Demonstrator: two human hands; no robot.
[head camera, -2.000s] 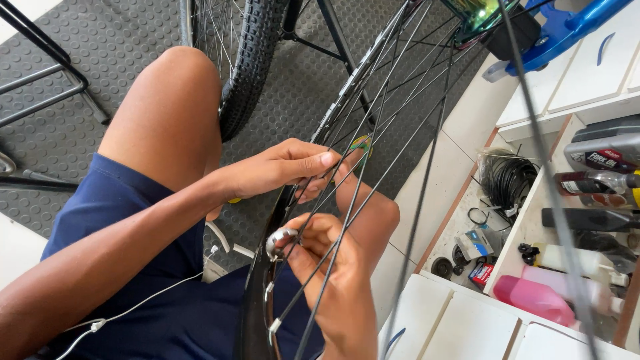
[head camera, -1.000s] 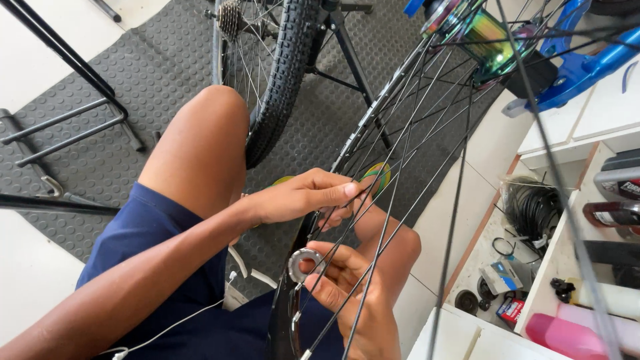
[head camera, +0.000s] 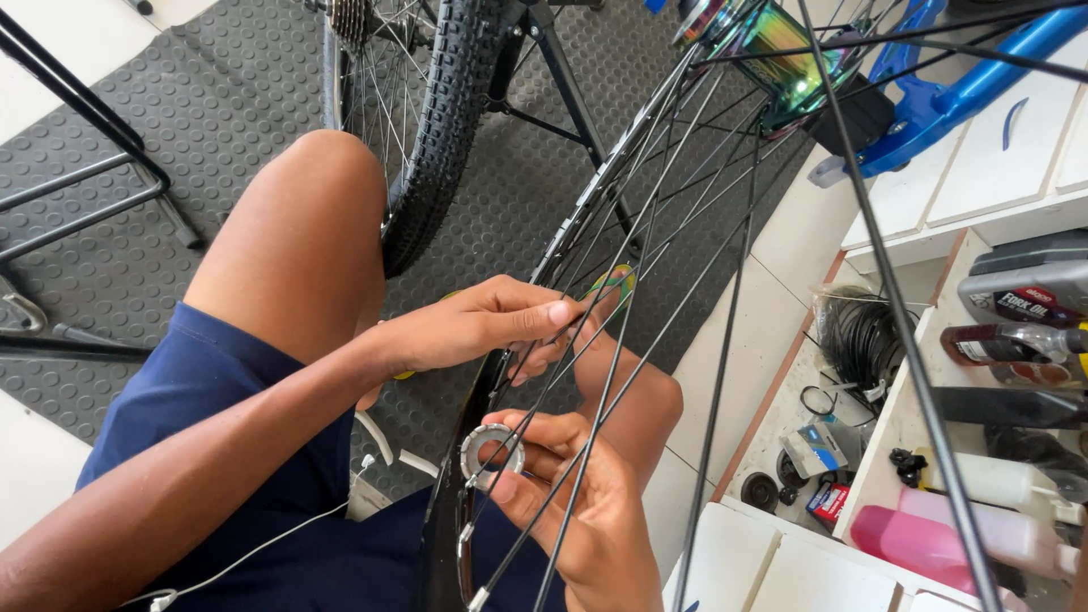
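Note:
A bicycle wheel rim (head camera: 450, 510) with black spokes rises from the bottom middle to an iridescent hub (head camera: 778, 51) held in a blue stand or frame part (head camera: 952, 93). My right hand (head camera: 578, 501) holds a round metal spoke wrench (head camera: 493, 452) between thumb and fingers, against the rim at a spoke nipple. Higher up, my left hand (head camera: 493, 327) pinches a spoke between thumb and forefinger, its other fingers partly hidden behind the spokes.
Behind the wheel stands another bicycle wheel with a knobby tyre (head camera: 442, 127). A black metal stand (head camera: 85, 187) is at the left, on a studded rubber mat (head camera: 238, 93). At the right, an open drawer (head camera: 884, 442) holds bottles, coiled cable and small parts. A white earphone cord (head camera: 255, 548) crosses the lap.
The wrench ring is turned more face-on than two seconds ago, still in my right hand. My left hand stays at the spokes. The view has shifted, showing more of the hub.

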